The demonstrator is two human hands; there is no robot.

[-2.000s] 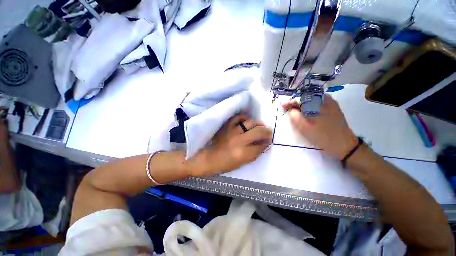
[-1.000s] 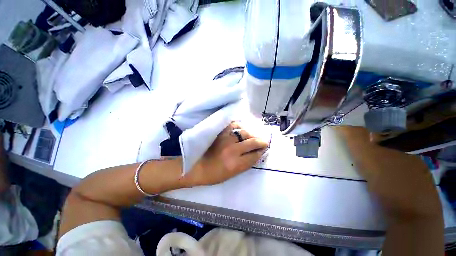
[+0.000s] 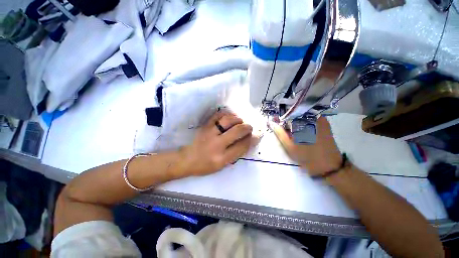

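A light grey fabric panel lies left of the needle, with a small dark fabric piece at its left edge. My left hand has bent fingers pressed on the panel's right part; its fingertips are close together, and a pinch on the cloth cannot be made out. My right hand is spread, thumb and fingers apart around the grey attachment, one fingertip near the presser foot. The sewing machine stands over the work. Glare hides the cloth edge at the foot.
A bundle of cut pieces lies upper left, beside a grey box. A gold-edged smartphone is at the right, with pens below it. A measuring tape runs along the front edge.
My right hand has come back from the right to beside the presser foot. My left hand has moved slightly left, and the panel now lies flatter. The view has also shifted.
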